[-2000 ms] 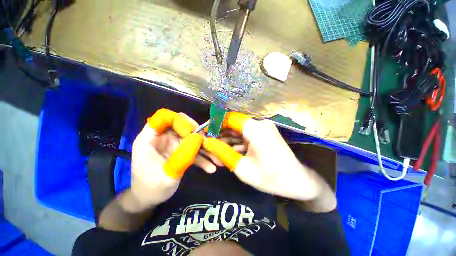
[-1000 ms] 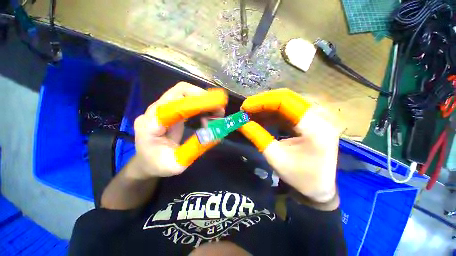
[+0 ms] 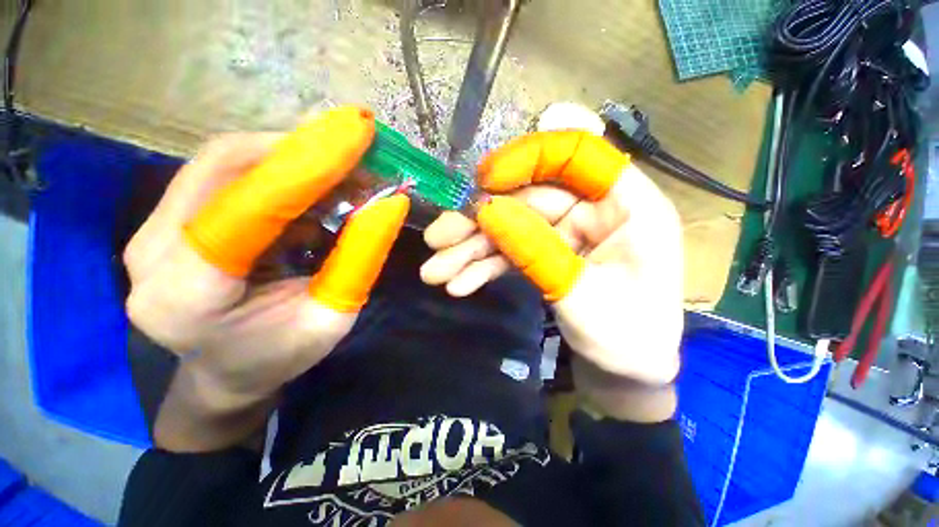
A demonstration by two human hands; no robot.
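Note:
My left hand [image 3: 257, 242], with orange finger cots on thumb and index finger, grips a green circuit board [image 3: 412, 165] by its left end. Short red and white lead wires [image 3: 381, 196] show by the left thumb. My right hand [image 3: 592, 237], also with orange cots, has its index and thumb tips close together at the board's right end, by the small end connector [image 3: 468, 192]. Whether they touch or grip it cannot be told. The soldering iron [image 3: 479, 88] points down, its tip just above that end. The solder feed tube [image 3: 416, 77] is left of it.
Solder splashes [image 3: 438, 67] lie around the iron on the tan board. A cream pad [image 3: 569, 118] is partly behind my right hand. A black cable with plug [image 3: 669, 154] lies right of it. Coiled cords [image 3: 824, 134] and a red-handled tool [image 3: 873, 309] are far right. Blue bins [image 3: 77, 299] are below.
The board has moved up towards the iron and turned, its connector end now pointing right and down beneath the tip. My left hand has moved up and closer to the camera. Wires now show.

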